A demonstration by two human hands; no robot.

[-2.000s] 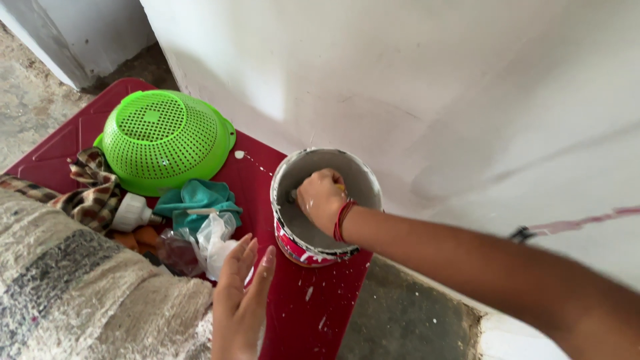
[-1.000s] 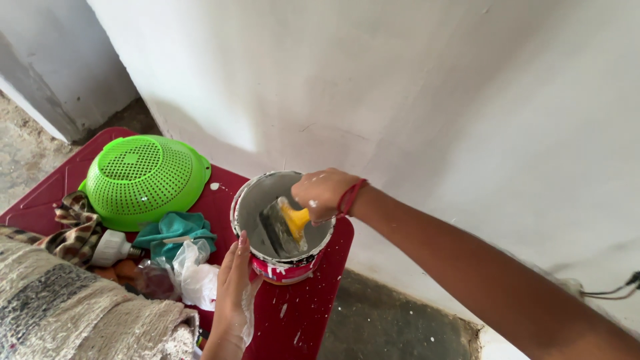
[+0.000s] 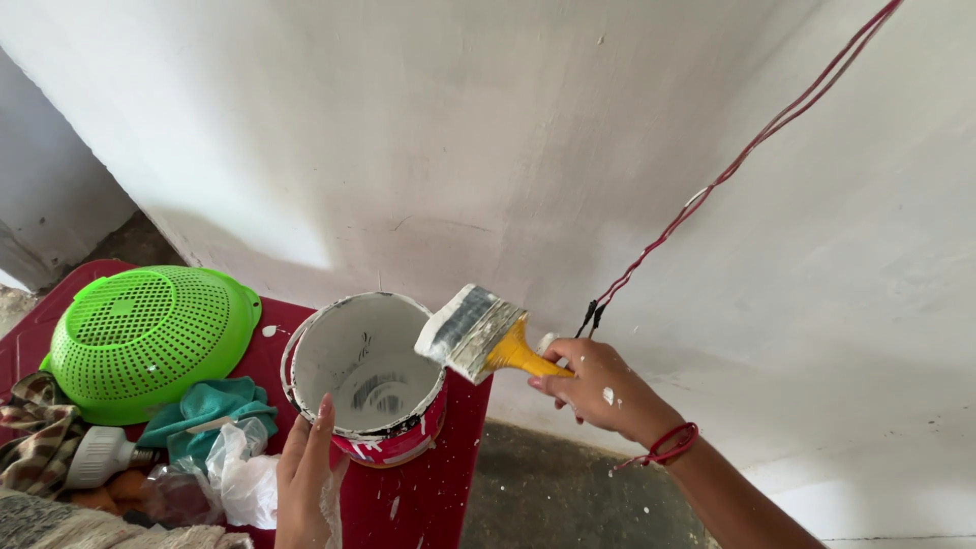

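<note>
My right hand [image 3: 606, 389], spotted with white paint, grips the yellow handle of a wide paintbrush [image 3: 473, 332]. White paint coats the bristles, which are just right of the rim of a paint bucket [image 3: 366, 374]. Inside, the bucket's walls are whitened, and dark streaks show through at its bottom. My left hand [image 3: 309, 473] rests with its fingertips against the bucket's near left side; whether it grips the handle or rim cannot be told.
On the red table [image 3: 374, 511] lie an upturned green plastic colander [image 3: 152, 343], a teal cloth [image 3: 217, 412], a white light bulb [image 3: 99, 457], plastic bags [image 3: 248, 473] and a checked cloth [image 3: 38, 442]. Twisted red wires [image 3: 717, 183] hang along the white wall [image 3: 473, 152] behind.
My right hand has come up out of the bucket and moved right with the paintbrush. My left hand, apart from the bucket at first, is now against its side. The view has shifted toward the wall.
</note>
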